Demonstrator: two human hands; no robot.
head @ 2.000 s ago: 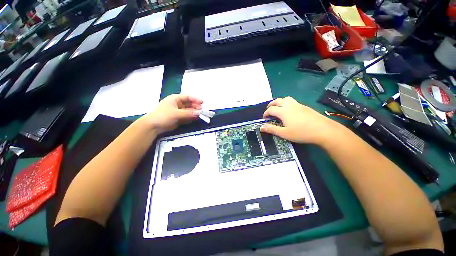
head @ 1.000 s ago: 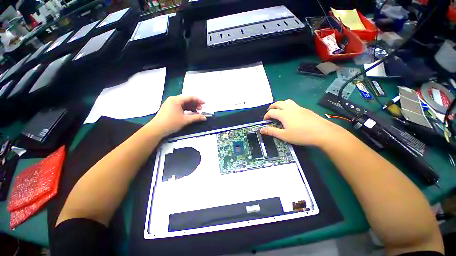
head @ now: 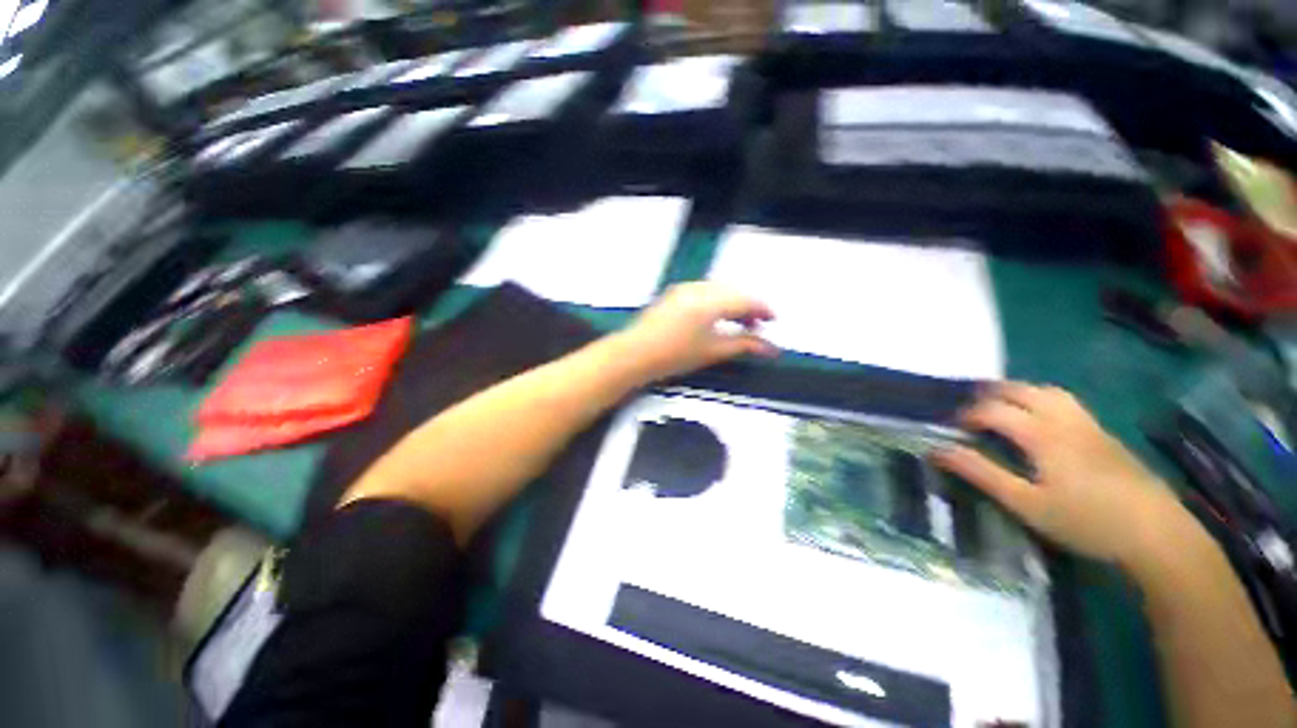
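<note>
The open white laptop case point(head: 711, 569) lies on a black foam mat point(head: 558, 626), blurred. Its green motherboard point(head: 839, 484) is at the upper right, a round black opening point(head: 677, 457) at the upper left and a long black strip point(head: 775, 657) along the lower edge. My left hand point(head: 707, 326) is just above the case's upper edge, fingers curled; blur hides whether it still pinches the small white scrap. My right hand point(head: 1055, 462) rests at the case's upper right corner, fingertips over the motherboard; I cannot tell whether it holds anything.
Two white sheets point(head: 868, 302) lie behind the case. Red bubble-wrap bags point(head: 303, 387) lie at the left. Rows of panels point(head: 526, 97) stand on black supports at the back. A red bin point(head: 1235, 256) and a long black bundle point(head: 1226, 498) are at the right.
The view has swung left and blurred, so the case and both hands appear further right and the case tilted. The white scrap seen at my left fingers earlier no longer shows clearly.
</note>
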